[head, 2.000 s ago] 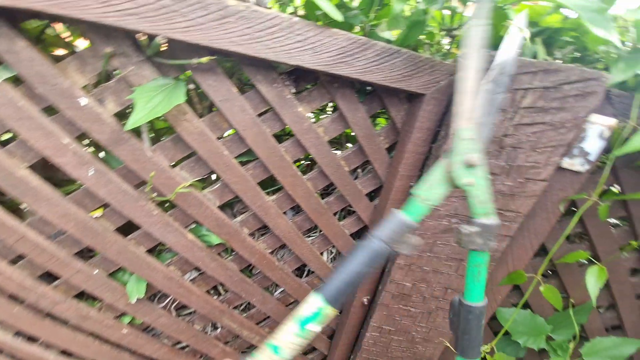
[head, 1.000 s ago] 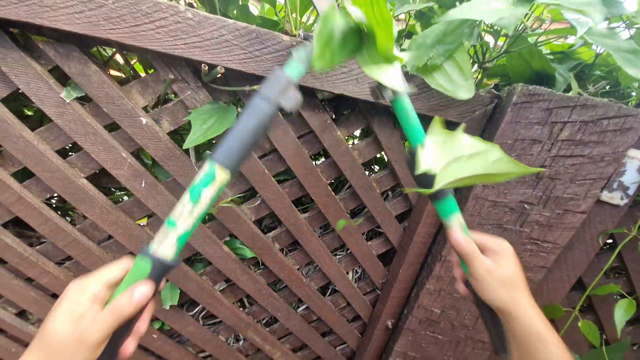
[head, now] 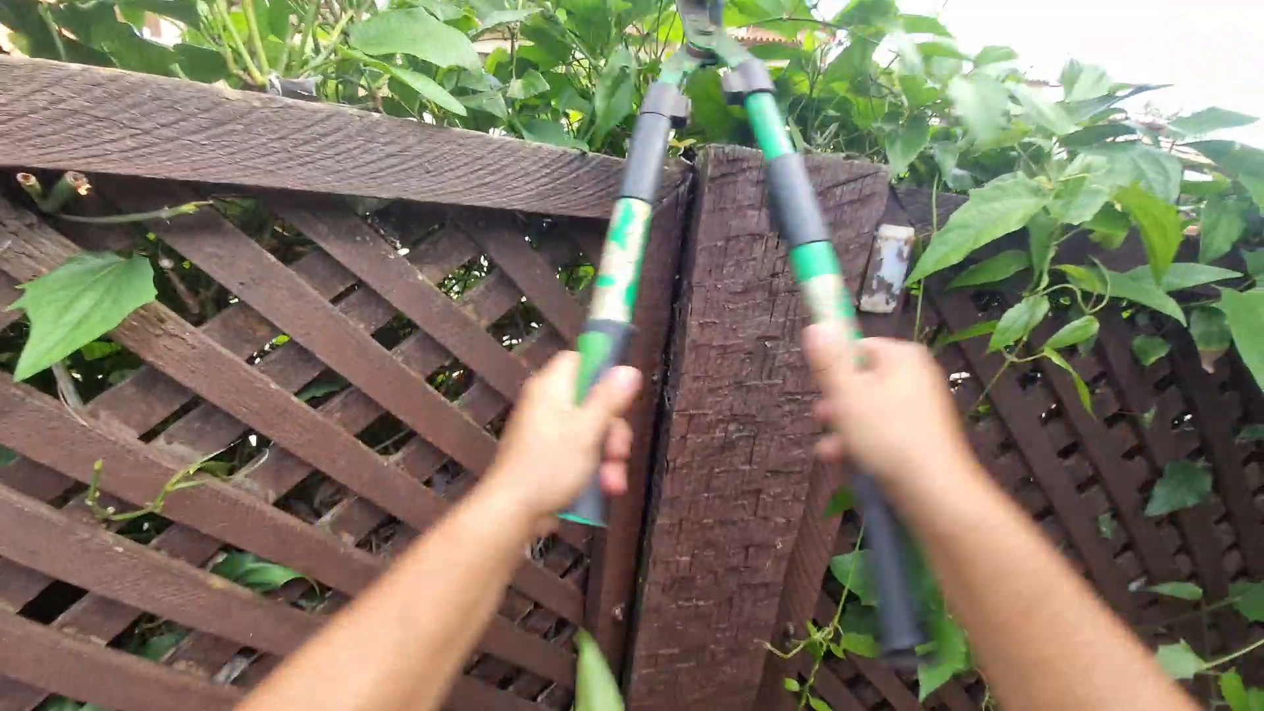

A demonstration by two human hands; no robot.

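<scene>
A pair of long-handled hedge shears (head: 703, 49) points up and away, its pivot near the top edge and its blades cut off by the view. My left hand (head: 568, 434) is closed around the left green-and-black handle. Around the right handle my right hand (head: 879, 405) is closed, with the black grip end showing below it. Both handles stand in front of a brown wooden post (head: 736, 444). Green leafy vines (head: 592, 89) lie behind the pivot, above the fence. A blurred green leaf (head: 595, 676) shows at the bottom edge.
Brown wooden lattice (head: 326, 395) fills the left under a thick top rail (head: 296, 143). Cut stem stubs (head: 61, 188) stick out below that rail. More lattice (head: 1066, 464) stands at the right behind hanging vines (head: 1076, 247). A worn metal plate (head: 887, 269) is beside the post.
The shears and both hands have moved right, over to the post. The handles now stand closer together. Loose leaves that were by the shears a second ago are gone from there. The view has shifted.
</scene>
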